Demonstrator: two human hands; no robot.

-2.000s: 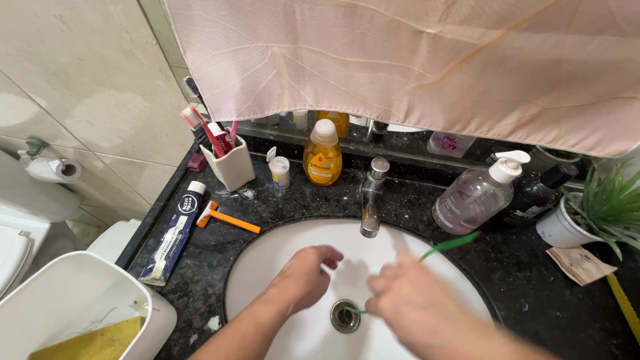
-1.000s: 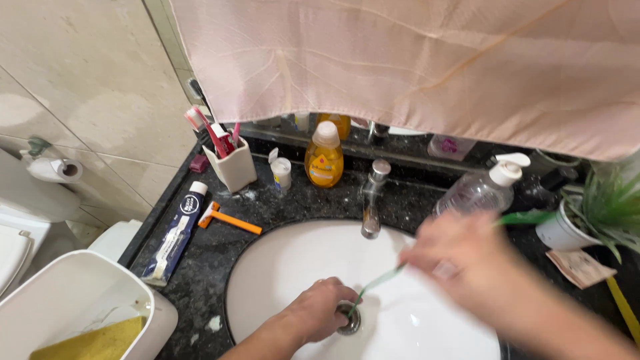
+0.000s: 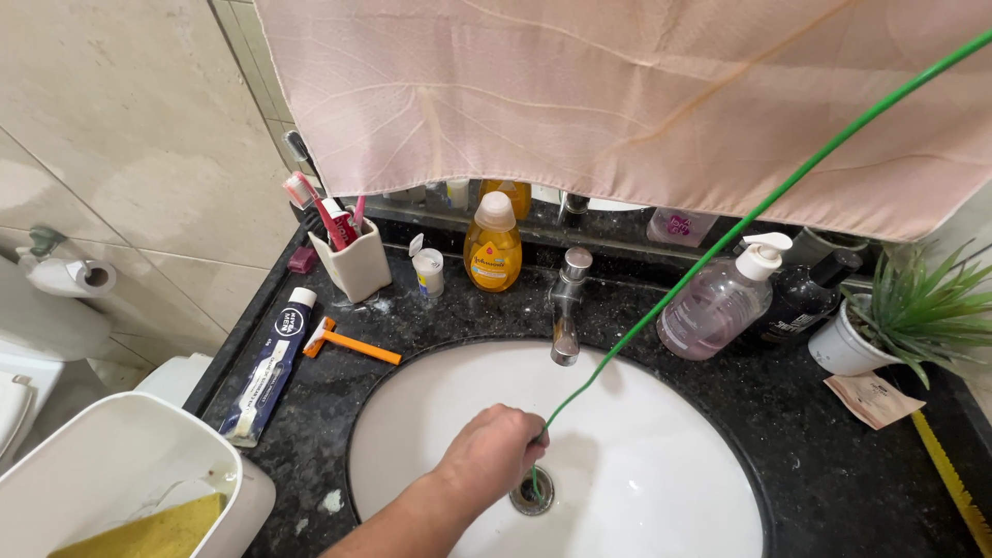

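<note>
My left hand [image 3: 500, 446] is closed around a thin green cable [image 3: 659, 306] just above the drain hole [image 3: 532, 492] of the white oval washbasin [image 3: 659, 449]. Below the fist, the cable's lower end goes down into the drain. Above it, the cable rises in a long curve past the chrome tap [image 3: 570, 302] and leaves the view at the upper right. My right hand is out of view, so its hold cannot be seen.
Behind the basin stand a toothbrush holder [image 3: 356, 267], a yellow shampoo bottle [image 3: 494, 252] and a pump bottle [image 3: 717, 302]. An orange razor [image 3: 356, 345] and a blue tube [image 3: 267, 364] lie left, near a white bin [image 3: 252, 488]. A potted plant [image 3: 852, 349] is right.
My right hand has gone out of view from over the basin. The green cable now stretches far up to the right. My left hand has moved from beside the basin's middle to the cable at the drain.
</note>
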